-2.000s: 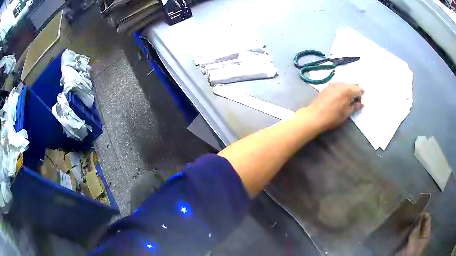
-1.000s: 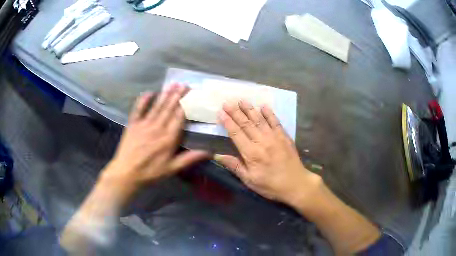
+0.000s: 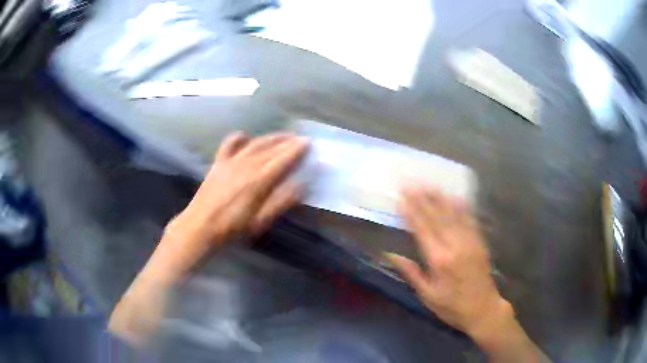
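A pale white-blue fabric piece (image 3: 333,156) lies flat on the grey pressing table in front of me. A cream interlining piece (image 3: 379,186) lies on its right part. My left hand (image 3: 259,177) rests at the fabric's left end, fingers together, its fingertips over the edge. My right hand (image 3: 450,248) lies over the lower right part, fingertips on the interlining, thumb spread. The frame is blurred; whether either hand pinches the cloth does not show.
A single folded strip (image 3: 195,88) lies at upper left, below a blurred pile of strips (image 3: 156,42). White cut pieces (image 3: 355,35) lie at the top, an interlining stack (image 3: 496,81) right of them. The iron (image 3: 616,248) stands at the right edge.
Since one second ago the interlining sits further right on the fabric. My right hand has shifted with it to the right end. The whole view has shifted too.
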